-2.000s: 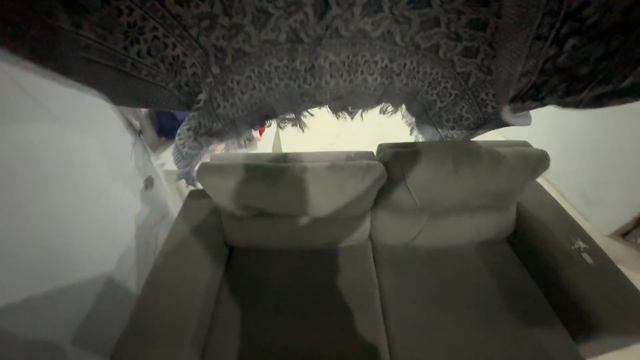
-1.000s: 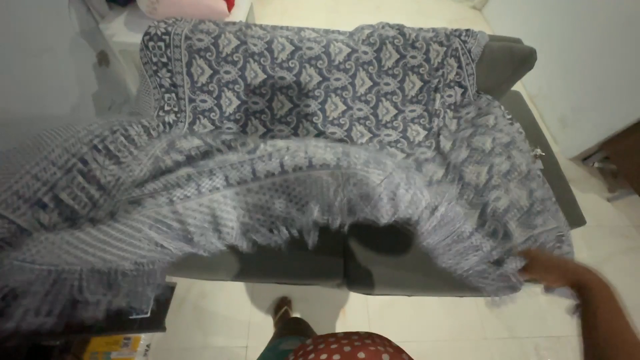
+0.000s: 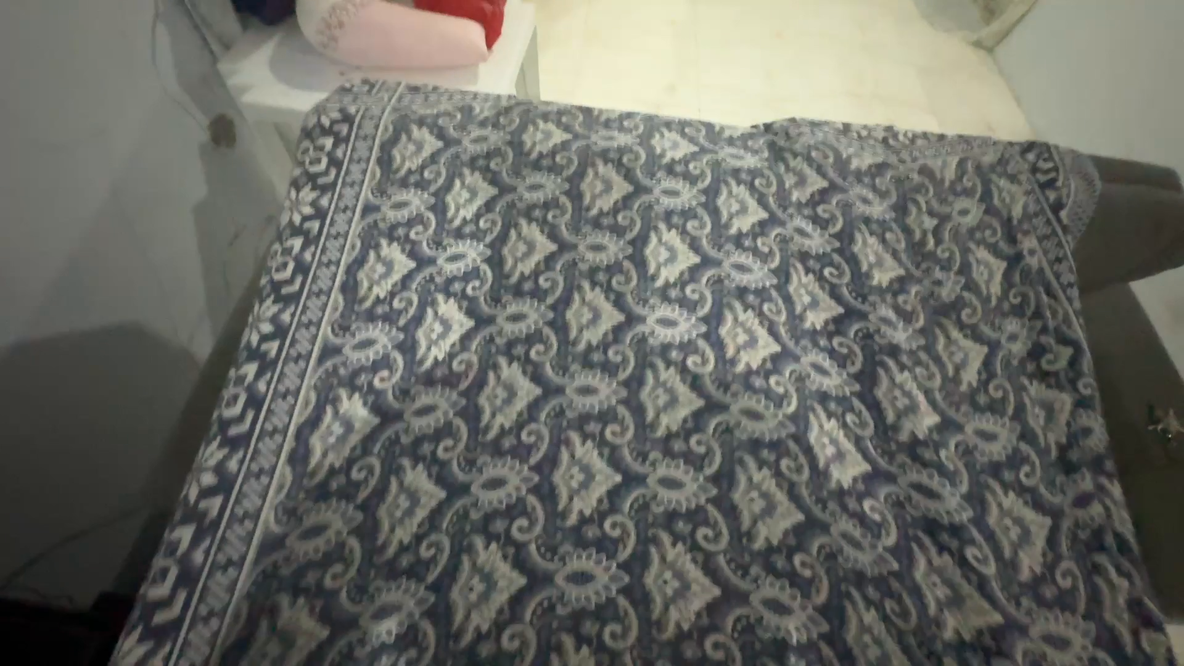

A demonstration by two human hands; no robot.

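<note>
A blue and cream patterned woven throw (image 3: 592, 370) lies spread over the sofa, covering its backrests and most of its seat. Its banded border runs down the left side, and its top edge lies along the top of the backrest, with a raised fold toward the right. At the right, part of the grey sofa (image 3: 1128, 222) shows past the throw's edge. The throw's near edge is outside the view. Neither my left hand nor my right hand is in view, so what they hold or touch is hidden.
Behind the sofa at the left stands a white table (image 3: 268, 69) with a pink item (image 3: 398, 37) and a red item (image 3: 472, 14) on it. Pale floor tiles (image 3: 740, 65) lie behind the sofa. A wall (image 3: 83, 277) is close on the left, another at the right.
The throw was in the air above the bare sofa, then came down over the backrests with its fringed edge lifted; it now covers the seat too. The right hand has left the view.
</note>
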